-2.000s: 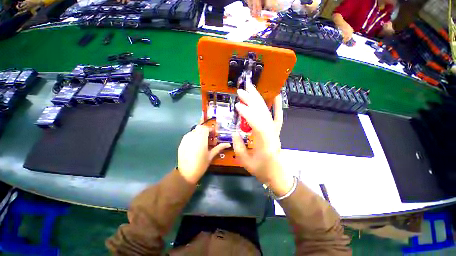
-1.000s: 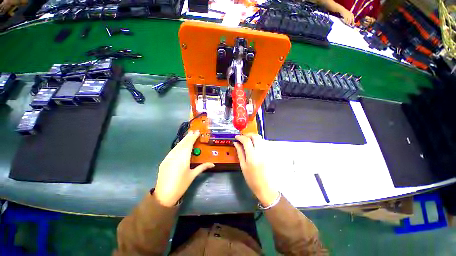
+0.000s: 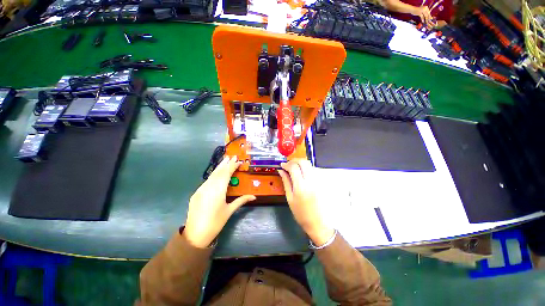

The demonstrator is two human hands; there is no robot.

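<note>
The orange test fixture (image 3: 278,66) stands upright in front of me. Its red toggle clamp handle (image 3: 285,128) points down over the clear pressing block (image 3: 257,138). Red digits show at the front of the block, above the green push button (image 3: 234,181). My left hand (image 3: 210,200) rests at the left front of the base, thumb spread, holding nothing visible. My right hand (image 3: 303,194) rests at the right front, fingertips by the front edge of the block, also holding nothing visible. A black lead (image 3: 216,160) lies at the fixture's left side. Whether a unit sits under the block is unclear.
Black units (image 3: 107,107) lie on the left foam mat (image 3: 74,164). A row of units (image 3: 379,100) stands behind the right mat (image 3: 373,143). A dark pen (image 3: 383,224) lies on white paper (image 3: 412,203). Loose cables (image 3: 157,109) lie behind. A person's hand (image 3: 425,15) shows opposite.
Since two seconds ago, my right hand has left the red handle and moved down to the base front. My left hand has moved slightly down and left. Over the last second, both hands stay still.
</note>
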